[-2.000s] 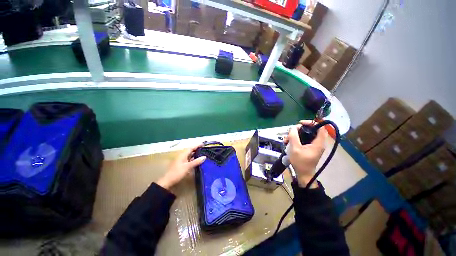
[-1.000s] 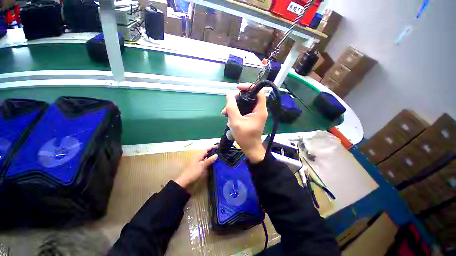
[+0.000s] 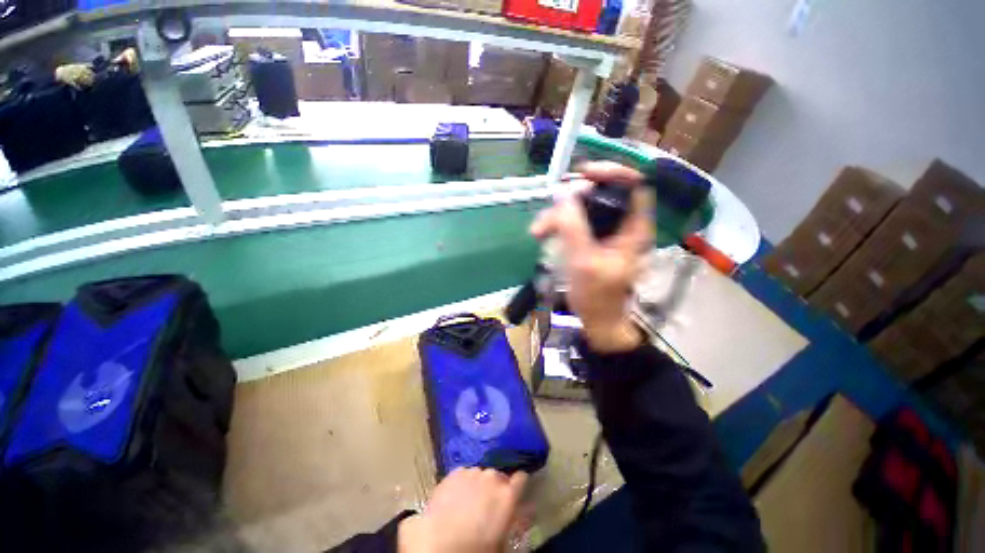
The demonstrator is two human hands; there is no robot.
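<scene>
A portable speaker with blue front and black corners lies face up on the cardboard-covered bench. My left hand rests on its near end, fingers at the bottom edge. My right hand is raised to the right above the speaker's far end, blurred, gripping the black electric screwdriver. The driver's tip is off the speaker, near its upper right corner. The small screw box stands right of the speaker, partly hidden by my right hand and forearm.
Large blue-black speakers stand at left. Beyond the bench the green conveyor carries spaced-out speakers. A white post and overhead shelf stand over it. A clear plastic bag and tools lie at right; cartons are stacked by the wall.
My left hand has moved from the speaker's far left corner to its near end. My right hand took the driver from the screw box to the speaker's far end, then lifted it away rightward.
</scene>
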